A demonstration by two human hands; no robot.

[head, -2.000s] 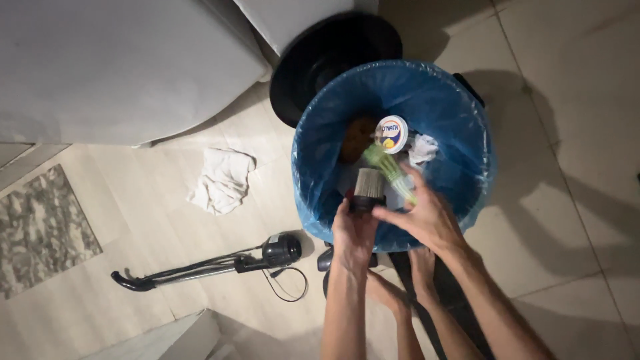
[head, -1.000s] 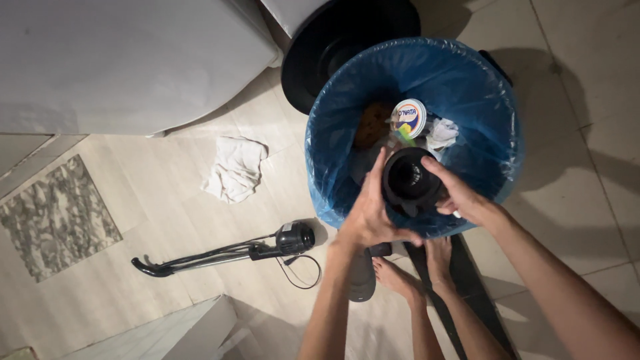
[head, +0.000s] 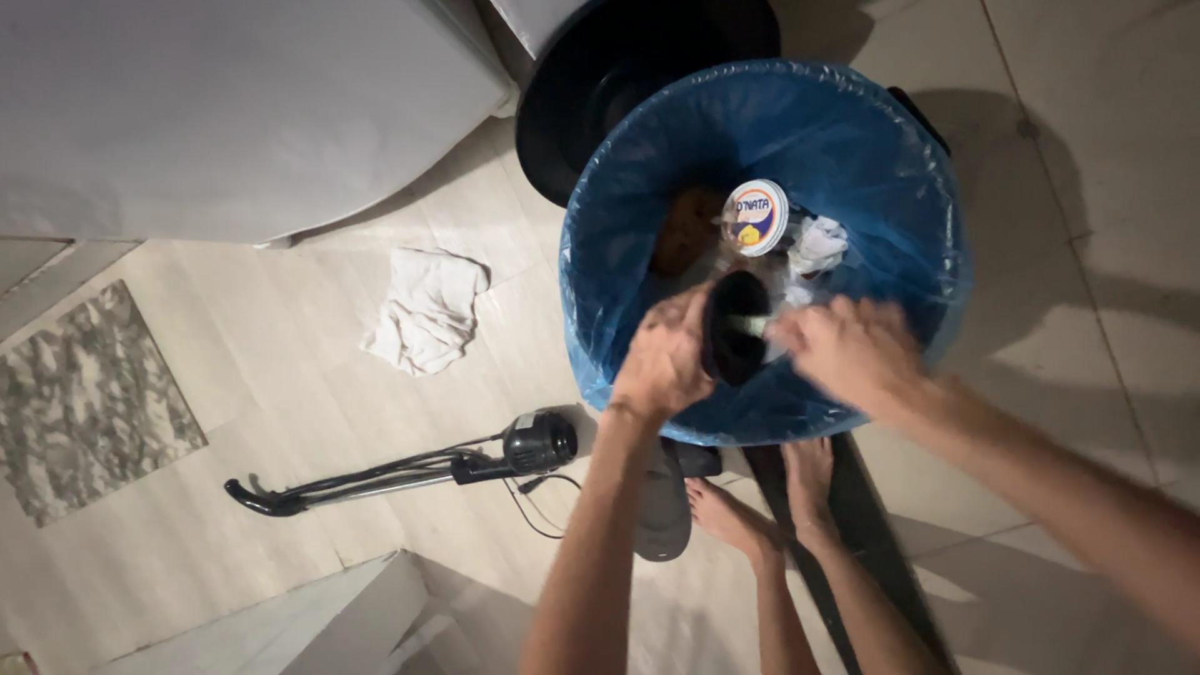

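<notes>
A black cup-shaped part, perhaps a vacuum cleaner's dust cup, is tilted with its dark opening toward my right hand. My left hand grips it from the left side. My right hand, blurred, holds a pale, thin thing that reaches into the opening; what it is I cannot tell. Both hands are over a round bin lined with a blue plastic bag. Inside the bin lie a round white printed lid, crumpled white paper and brownish waste.
A black round lid lies behind the bin. On the floor are a white cloth, a black stick vacuum body with its cord, a patterned mat and a grey slipper. My bare feet stand near the bin.
The black part, earlier facing up between both hands, is now tilted sideways in my left hand. My right hand has let go of its rim and holds the pale thing at the opening.
</notes>
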